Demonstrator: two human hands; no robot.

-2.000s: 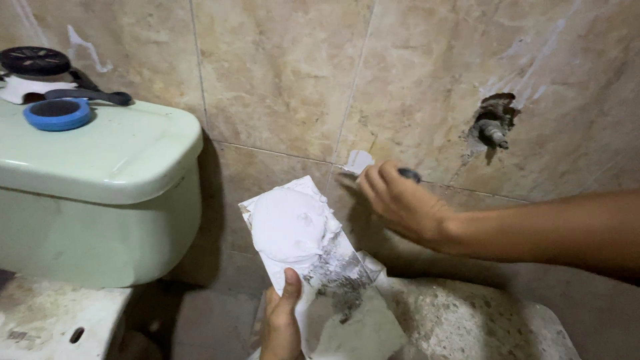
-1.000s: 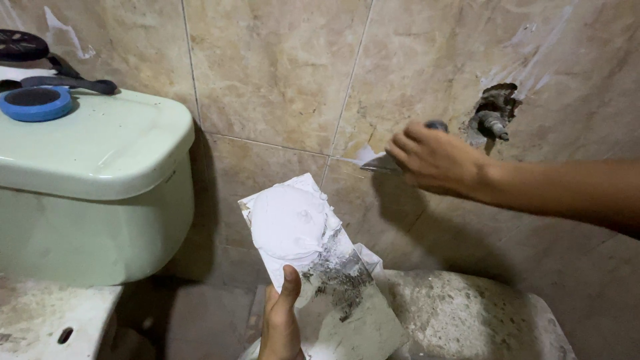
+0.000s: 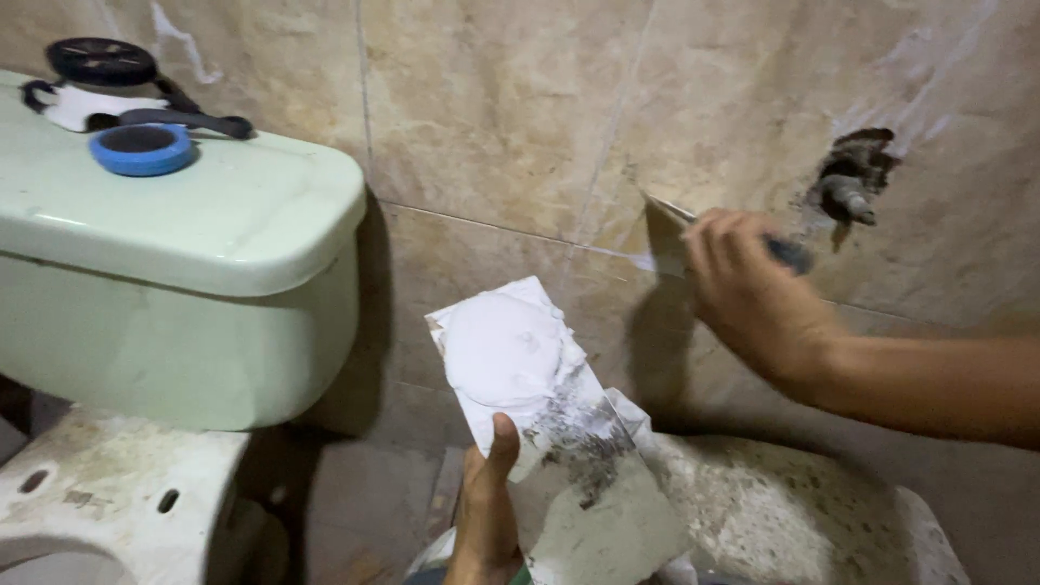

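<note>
My left hand (image 3: 491, 487) holds a flat white board (image 3: 487, 439) by its edge, thumb on top, at the lower middle. A round mound of white paste (image 3: 504, 349) lies on the board's upper end, above a dark smear. My right hand (image 3: 751, 284) grips the dark handle of a putty knife (image 3: 673, 208), its blade edge at the beige wall tile (image 3: 504, 106). A smear of white paste (image 3: 642, 260) sits on the horizontal tile joint (image 3: 487, 226), below the blade and left of my right hand.
At left stands a pale green toilet tank (image 3: 268, 195), with a blue-rimmed round item (image 3: 142, 150) and a black-and-white item (image 3: 101, 81) on its lid. Below it is a stained toilet bowl (image 3: 122, 463). A pipe stub (image 3: 849, 199) protrudes from a wall hole. A stained pale surface (image 3: 756, 496) lies at lower right.
The putty knife's blade was at the tile joint; my right hand now holds it above and right of the joint. White paste shows along the joint. My left hand still holds the board.
</note>
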